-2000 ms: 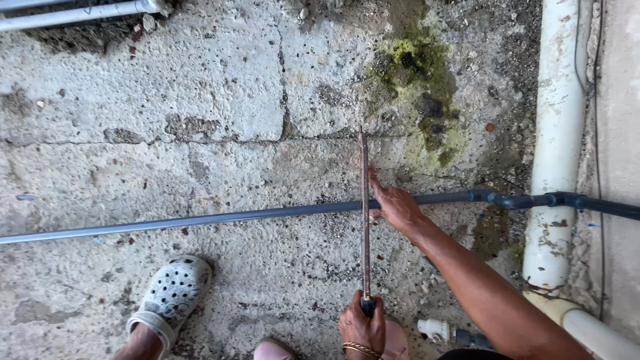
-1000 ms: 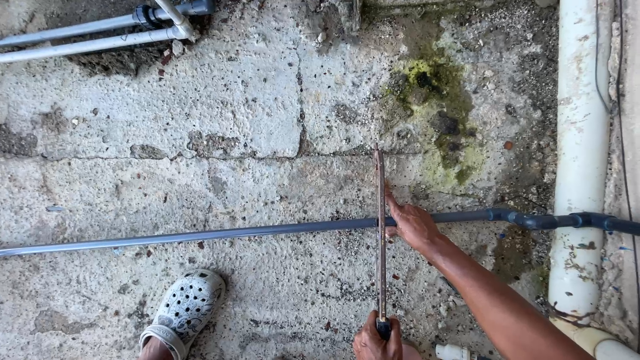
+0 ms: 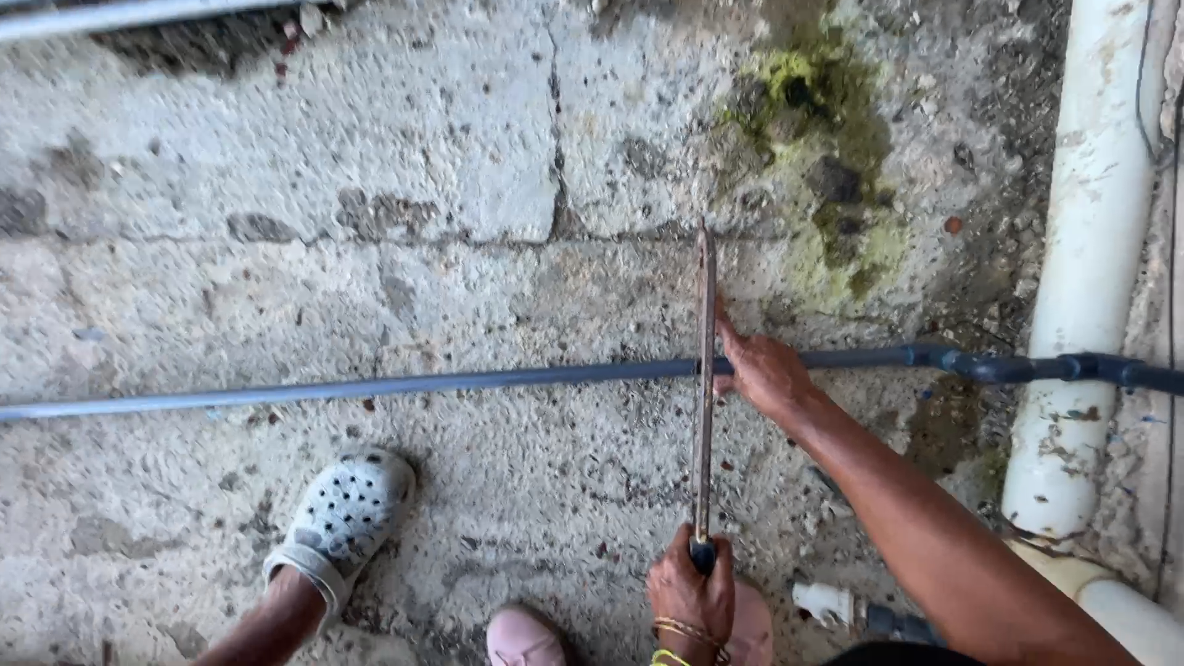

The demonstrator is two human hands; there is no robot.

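Observation:
My left hand (image 3: 689, 592), with thin bracelets at its wrist, is closed around the dark handle of a hacksaw (image 3: 705, 444). The saw's worn metal frame, seen almost edge-on, lies across a long grey plastic pipe (image 3: 518, 377) and points away from me. Just right of the saw, my right hand (image 3: 763, 370) grips the pipe, its fingers on the far side and thumb on the near side. The saw hides the spot where it crosses the pipe, so I cannot tell whether there is a cut. The pipe runs from the left edge to dark fittings (image 3: 990, 367) on the right.
A thick white pipe (image 3: 1091, 231) stands along the wall at right. A white fitting (image 3: 823, 603) lies near my right forearm. A foot in a light clog (image 3: 347, 518) is at lower left, with pink shoes (image 3: 525, 636) at the bottom. Rough concrete (image 3: 444, 305) has green moss (image 3: 814, 111).
Since one second ago, the hacksaw has slid slightly away from me across the pipe. Both hands keep their holds. The view has shifted.

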